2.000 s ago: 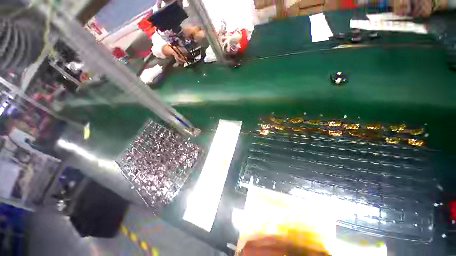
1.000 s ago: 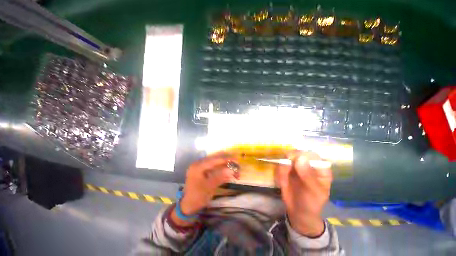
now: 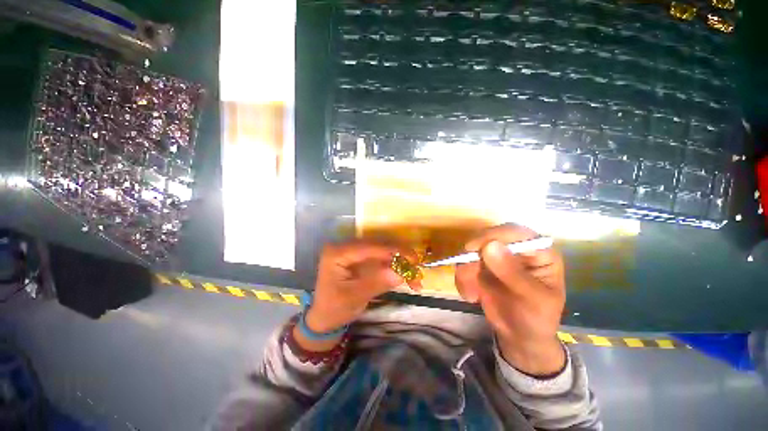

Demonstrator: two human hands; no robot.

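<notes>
My left hand [image 3: 349, 282], bare with a blue wristband, holds a small gold-looking component [image 3: 408, 267] between its fingertips. My right hand [image 3: 518, 290], also bare, holds white tweezers [image 3: 488, 252] like a pen. Their tip is at the component's right side; whether it touches cannot be told. Both hands are over the near edge of the adhesive sheet [image 3: 455, 198], which is glared white at its far part and yellow nearer me. The large clear tray [image 3: 522, 93] lies beyond it, with a few gold parts in its far right corner.
A crowded supply tray [image 3: 114, 147] lies at the left. A long white strip with a tan band [image 3: 257, 189] lies between the trays. A metal bar [image 3: 93, 25] is at the upper left. A red box [image 3: 763, 185] is cut off at the right edge. Yellow-black tape [image 3: 227, 290] marks the floor.
The view has tilted down and come closer. The held component, dark and silver one second ago, now looks gold. The tweezer tip has moved from over the sheet to the component.
</notes>
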